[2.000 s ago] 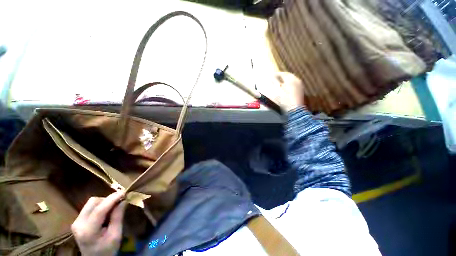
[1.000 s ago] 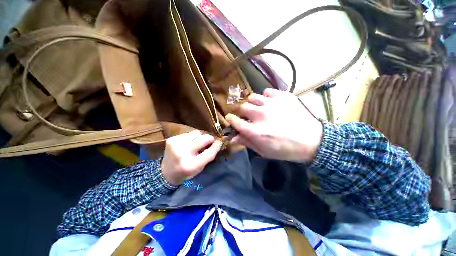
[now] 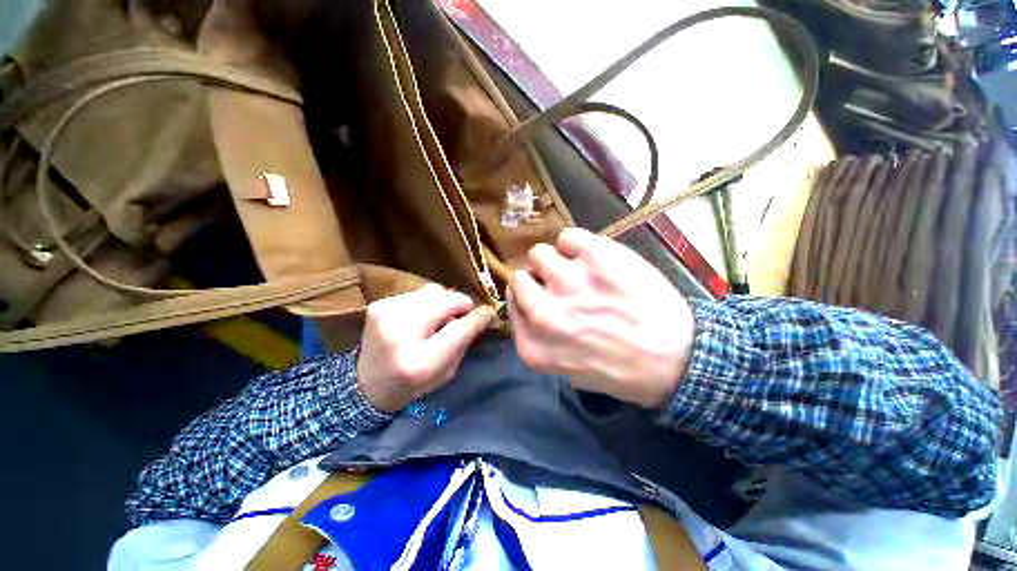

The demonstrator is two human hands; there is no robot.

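Observation:
A brown tote bag [image 3: 273,240] lies open on my lap against the table edge. Its zip [image 3: 429,139] runs down the inner mouth to my fingers. My left hand [image 3: 418,344] pinches the zip end from the left. My right hand [image 3: 597,312] is closed at the same spot from the right, its fingertips curled and partly hidden. The zip end tab is mostly covered by the fingers. One shoulder handle [image 3: 805,67] loops over the table, another [image 3: 134,292] lies to the left. A shiny wrapped clasp [image 3: 520,206] shows inside the mouth.
A hammer [image 3: 725,229] lies on the white table [image 3: 658,73], partly behind the handle. A red strip [image 3: 686,251] runs along the table edge. Stacked brown folds [image 3: 881,240] stand at the right, dark bags [image 3: 892,67] behind them. A slumped brown bag [image 3: 134,145] is at the left.
My right hand has left the hammer and come to the zip end beside my left hand. Since the last earlier frame, its fingers have curled in tighter. The view has turned.

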